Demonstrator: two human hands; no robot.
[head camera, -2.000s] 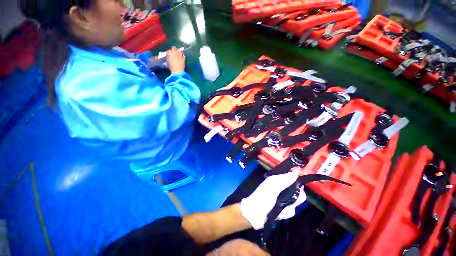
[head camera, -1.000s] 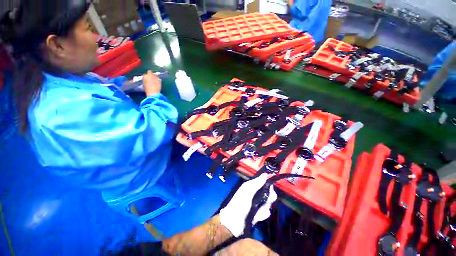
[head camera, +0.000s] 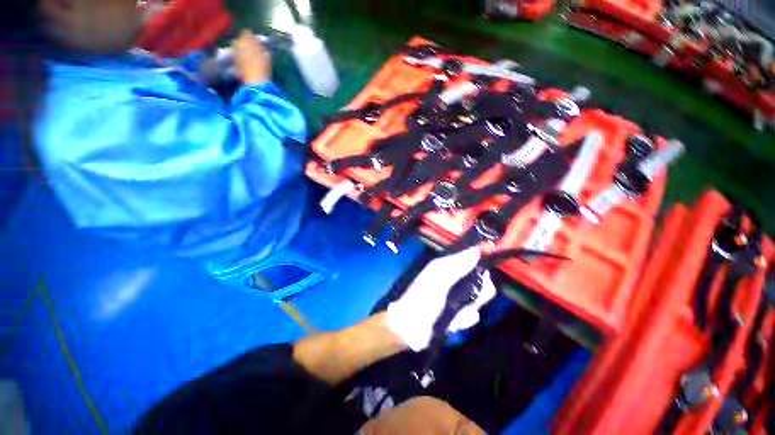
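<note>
My left hand (head camera: 442, 297), in a white glove, is closed around a black-strapped wristwatch (head camera: 463, 293) in front of the near edge of the left red tray. One strap end sticks out to the right over the tray edge and the other hangs down. My right hand (head camera: 425, 418) shows only as bare skin at the bottom edge; its fingers cannot be made out. The left red tray (head camera: 595, 272) holds jumbled watches with black straps and several white strips.
A second red tray (head camera: 646, 365) with watches stands at the right. A person in a blue smock (head camera: 161, 153) sits at the left, near a white bottle (head camera: 314, 64). A blue stool (head camera: 285, 276) is below. More red trays (head camera: 629, 17) lie at the back.
The view has swung, so the bench and trays sit higher and further right than one second ago. My left hand still holds the watch; my right hand is still at the bottom edge.
</note>
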